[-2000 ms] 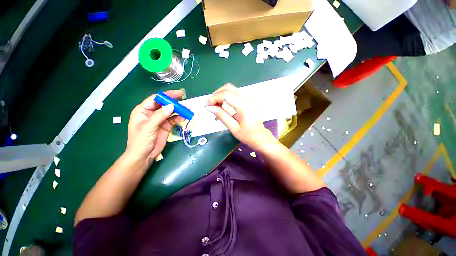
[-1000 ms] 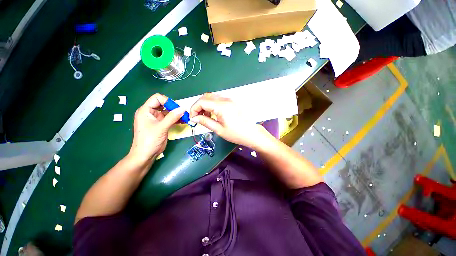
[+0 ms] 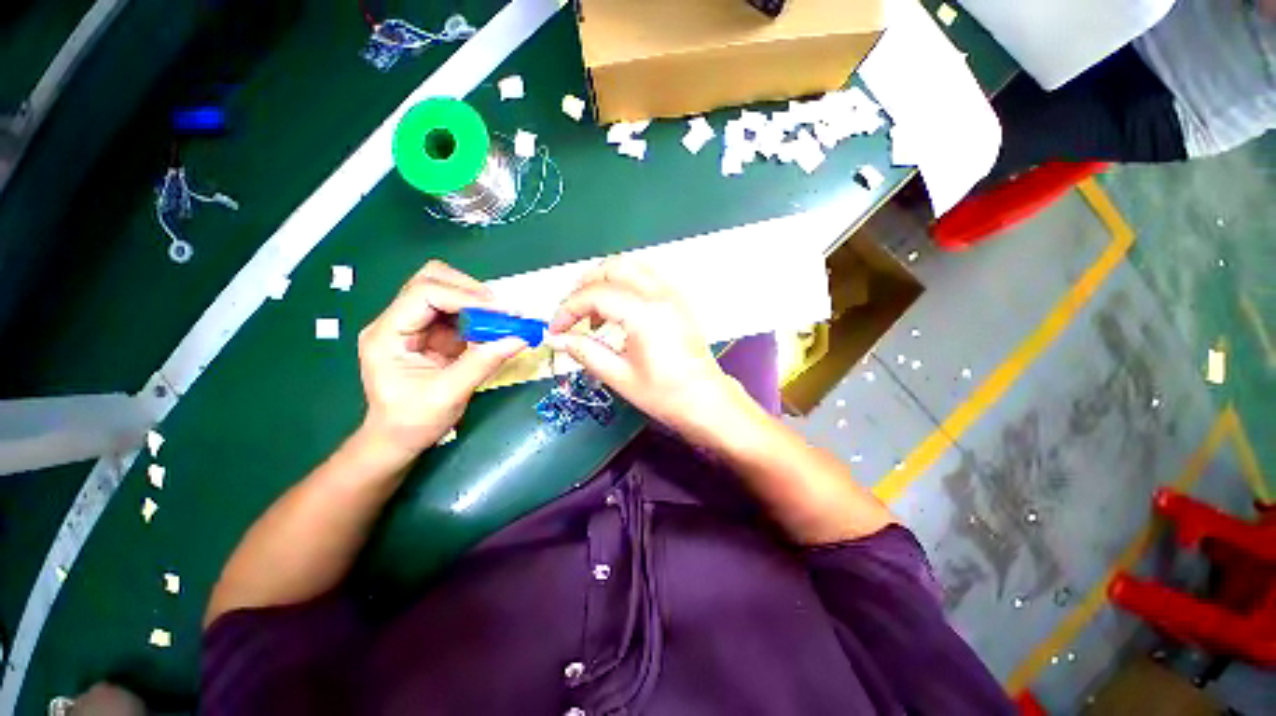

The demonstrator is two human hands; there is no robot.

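Observation:
A blue battery cell (image 3: 500, 327) is held level over the white adhesive pad sheet (image 3: 742, 274). My left hand (image 3: 427, 361) grips the cell's left part between thumb and fingers. My right hand (image 3: 633, 336) has its thumb and fingertips pinched at the cell's right end; any pad between them is too small to tell. A circuit board (image 3: 575, 402) with thin wires hangs below the cell's right end, near the bench's front edge. The sheet's left end, below the cell, is yellowish.
A solder wire spool (image 3: 441, 146) stands behind the sheet. A cardboard box (image 3: 728, 59) is at the back, with release paper squares (image 3: 798, 133) before it. Another wired cell (image 3: 200, 119) lies beyond the pale rail (image 3: 266, 274). A coworker's sleeve (image 3: 1224, 77) shows at top right.
The cell has turned from slanting to nearly level, and my right fingertips have closed on its right end. The board has dropped below it. Wired parts beyond the rail have shifted left and down.

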